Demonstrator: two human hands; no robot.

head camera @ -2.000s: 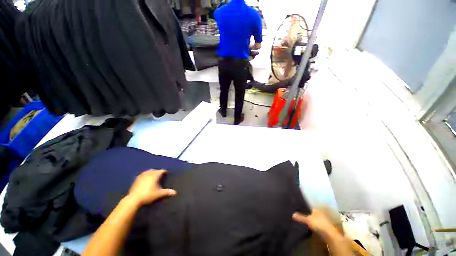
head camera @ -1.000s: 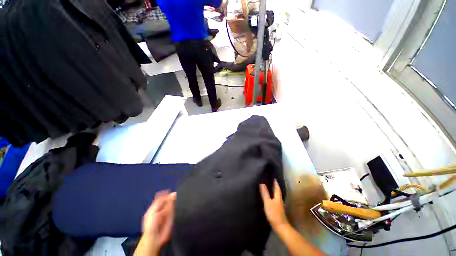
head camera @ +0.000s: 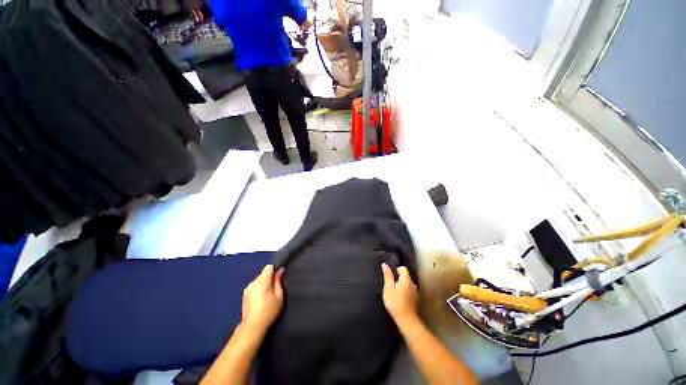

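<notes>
A dark grey-black suit jacket (head camera: 338, 301) lies over the right part of the navy padded pressing board (head camera: 165, 308), its narrower end pointing away from me. My left hand (head camera: 263, 299) grips the jacket's left edge between thumb and fingers. My right hand (head camera: 399, 292) holds the cloth near its right edge, thumb and fingers on a fold. Both hands are bare. The steam iron (head camera: 500, 301), with a yellow-orange handle and pale-rimmed sole, stands on its rest at the table's right edge, touched by neither hand.
Finished jackets (head camera: 90, 113) hang in a dense row at upper left. Waiting jackets (head camera: 56, 293) lie heaped left of the board. Iron hoses (head camera: 602, 274) and a black cord run right. A person in blue (head camera: 256, 37) stands beyond the table (head camera: 286, 203), near a fan and red object (head camera: 371, 128).
The jacket has turned and now lies flatter, with its button no longer clear. My left hand has closed on its edge, and my right hand has gathered a fold. The view has shifted right.
</notes>
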